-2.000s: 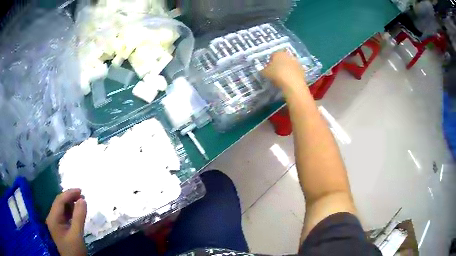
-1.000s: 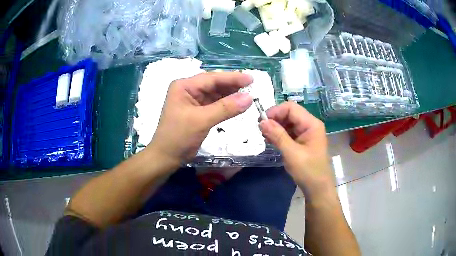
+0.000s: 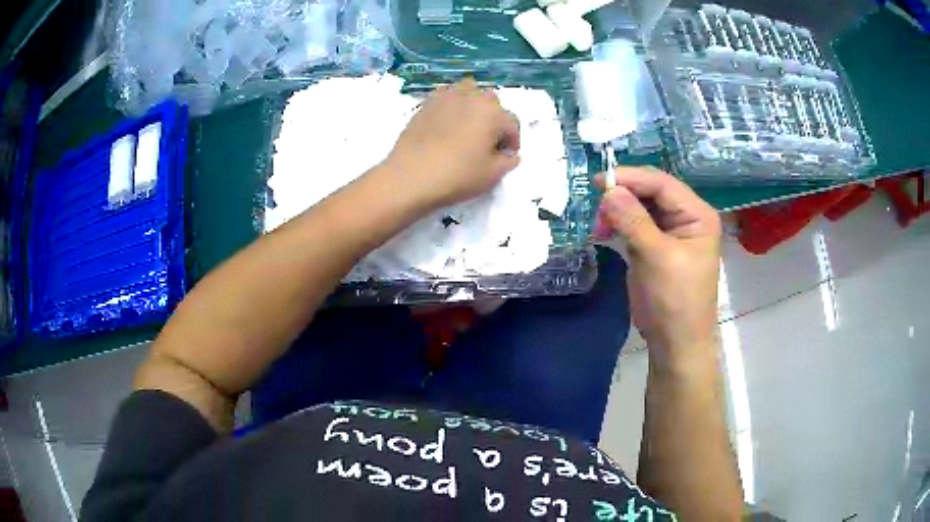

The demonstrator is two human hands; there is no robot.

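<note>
My left hand is over the far part of the heap of white wrapping cotton in the central clear tray. Its fingers are curled and the fingertips are hidden, so I cannot tell if they grip a piece. My right hand is at the tray's right side, with a slim core part upright between thumb and fingers. The white block-like body of the pin-like tool lies just beyond the core part; its shaft cannot be told apart from the part.
The blue tray at the left holds two white filled units. A bag of frosted housings lies behind the heap. Cream blocks are at the back. A clear blister tray of core parts lies at the right, near the bench edge.
My right hand went from the blister tray to the heap with a core part, then moved right with it. My left hand has moved away from the part, onto the heap's far side.
</note>
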